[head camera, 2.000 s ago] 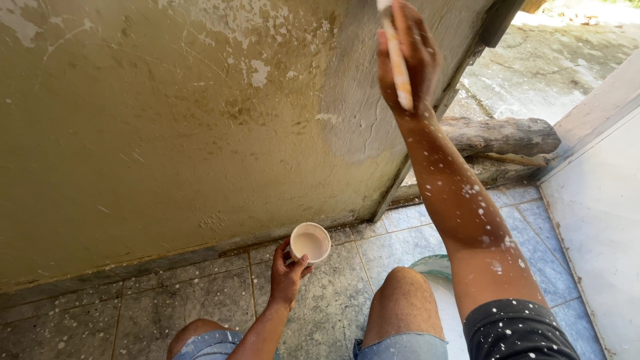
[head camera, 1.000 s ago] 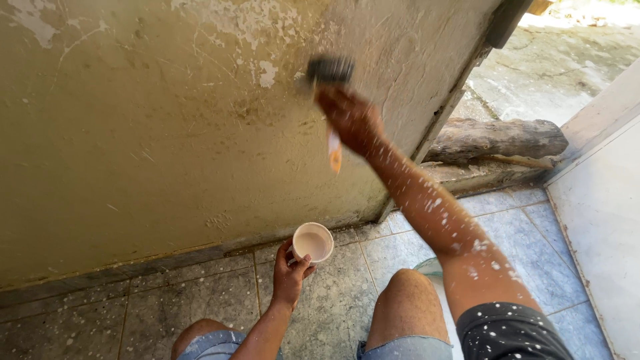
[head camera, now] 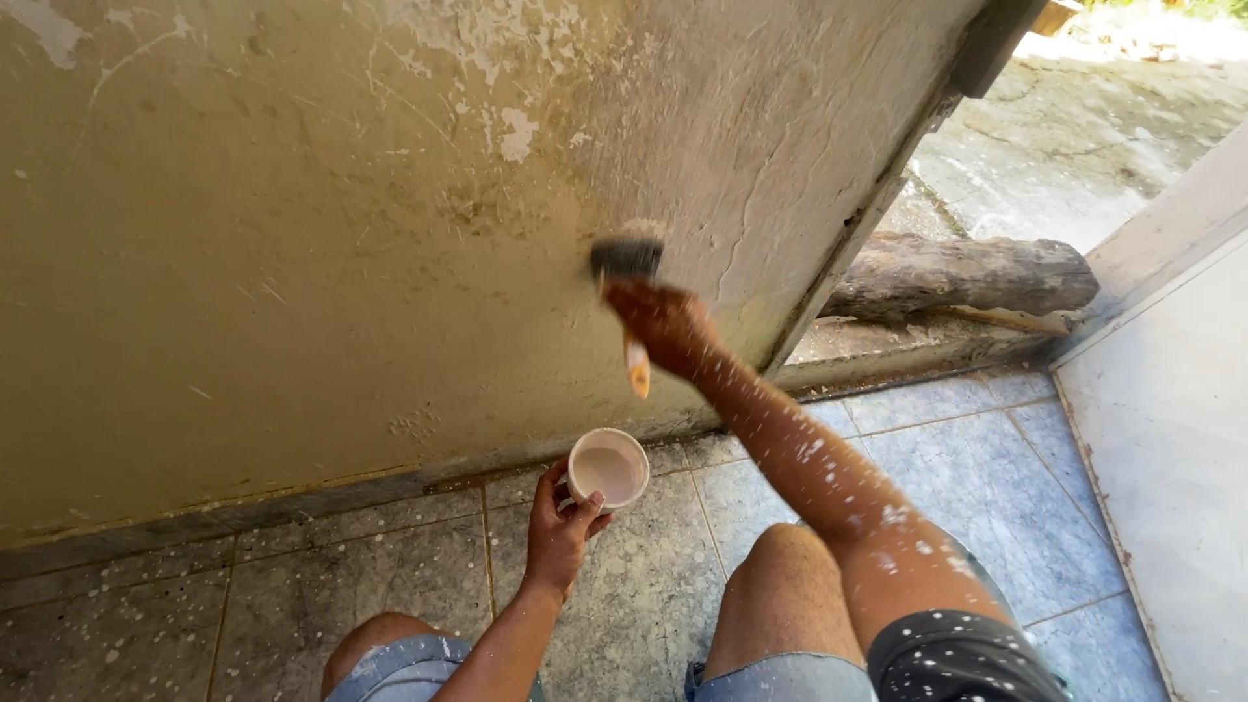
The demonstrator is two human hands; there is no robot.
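My right hand (head camera: pixel 665 322) grips a paintbrush (head camera: pixel 637 366) with dark bristles and an orange-tipped handle pointing down; it is blurred. The bristles rest on or close to the wall (head camera: pixel 370 244), at the border between its yellowish part and a paler, wet-looking coat on the right. My left hand (head camera: pixel 561 536) holds a small white plastic cup (head camera: pixel 609 468) upright below the brush, partly filled with whitish liquid. White specks dot my right arm and dark sleeve.
Speckled floor tiles (head camera: pixel 361 575) run along the wall's base. A weathered log (head camera: pixel 965 276) lies across the doorway sill on the right, beside a white panel (head camera: pixel 1170 439). Behind my right arm, a rounded rim partly shows. My knees are bent below.
My right hand has come down from the upper part of the wall with the brush, which now points bristles up at the coat's edge. My left hand and the cup have stayed about where they were.
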